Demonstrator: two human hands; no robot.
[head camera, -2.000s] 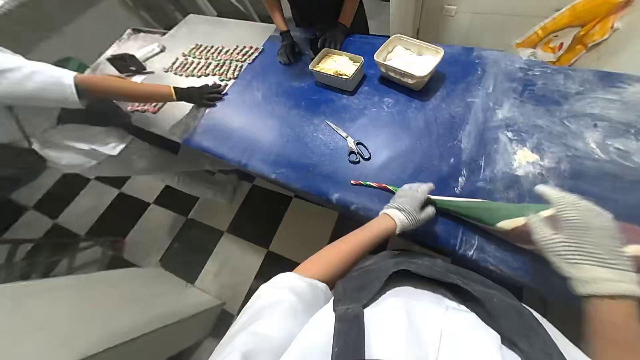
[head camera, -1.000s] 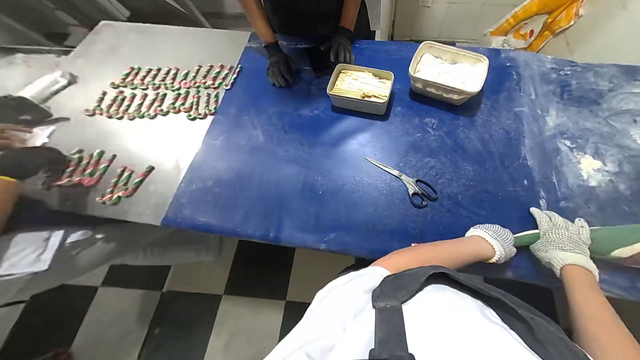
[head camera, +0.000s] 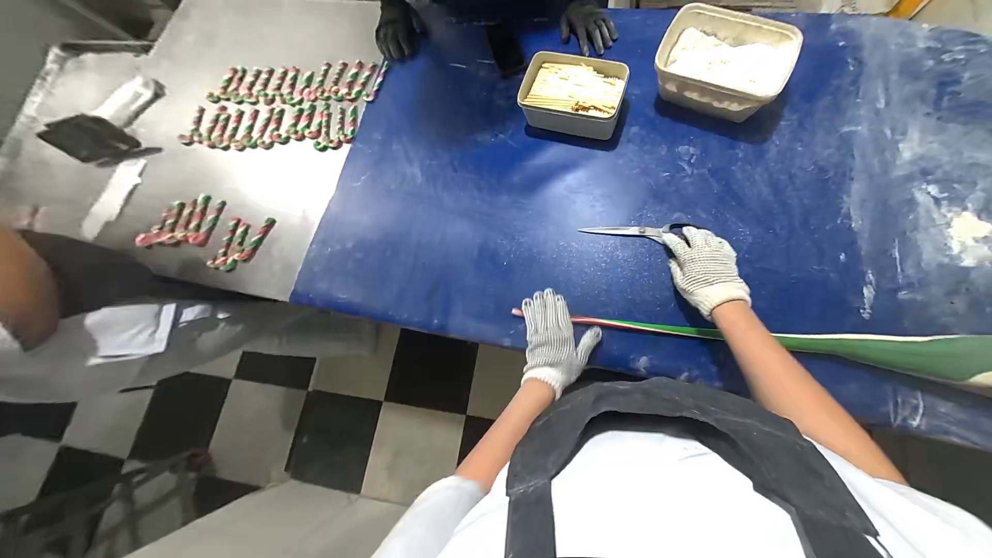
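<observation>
My left hand (head camera: 553, 341), in a white knit glove, lies flat with its fingers over the thin end of a striped red, white and green candy rope (head camera: 659, 328). That rope runs right along the table's near edge and widens into a thick green and white mass at the far right. My right hand (head camera: 707, 267), gloved alike, reaches over the rope and has its fingers on the black handles of the scissors (head camera: 626, 231). The blades point left and look closed. Whether the fingers are in the handle loops is hidden.
A tub of pale sticks (head camera: 573, 89) and a tub of white powder (head camera: 728, 62) stand on the blue table (head camera: 442, 209). Across from me are a co-worker's black-gloved hands (head camera: 589, 27). Candy canes (head camera: 287, 85) lie in rows on the metal table; another person's arm (head camera: 27, 287) is at left.
My right hand has left the rope and moved to the scissors, which now point more nearly straight left. My left hand is now flat over the rope's thin tip.
</observation>
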